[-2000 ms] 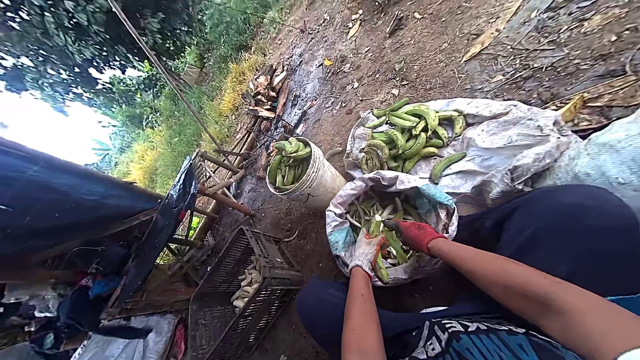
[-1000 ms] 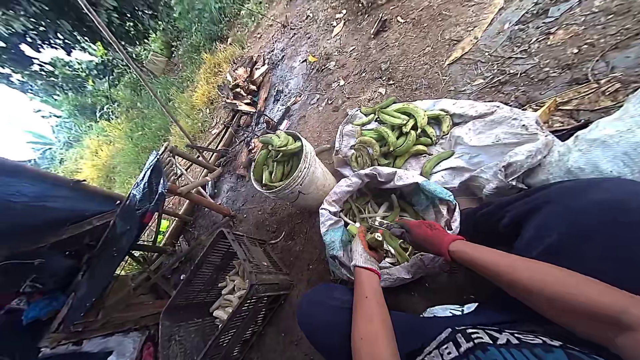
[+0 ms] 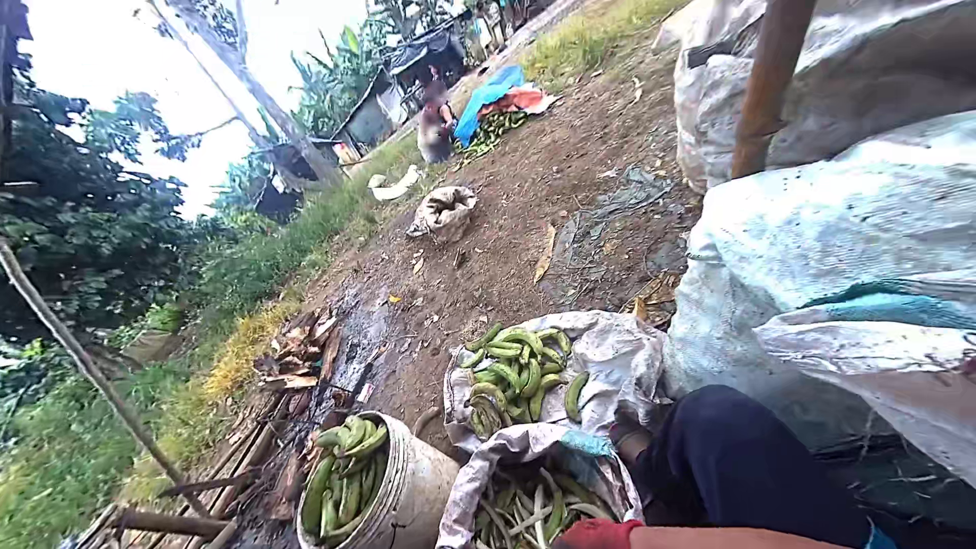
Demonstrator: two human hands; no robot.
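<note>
My right hand (image 3: 593,535), in a red glove, shows only in part at the bottom edge; its fingers are cut off, over the near rim of an open woven sack (image 3: 461,488). Green and pale peels (image 3: 526,507) lie inside that sack. My left hand is out of the frame. Just beyond, green plantains (image 3: 522,370) are heaped on a flattened white sack (image 3: 618,358). To the left, a dirty white bucket (image 3: 419,488) holds more green plantains (image 3: 347,476).
Large white sacks (image 3: 831,229) bulge at the right beside a wooden post (image 3: 766,84). Firewood (image 3: 297,358) lies left on the dirt. Farther off are a small open sack (image 3: 446,213), a person (image 3: 436,126) and a plantain pile (image 3: 492,130) under a blue sheet.
The view has swung up and to the right. My left hand and the black crate have left the frame, and only part of my right glove still shows.
</note>
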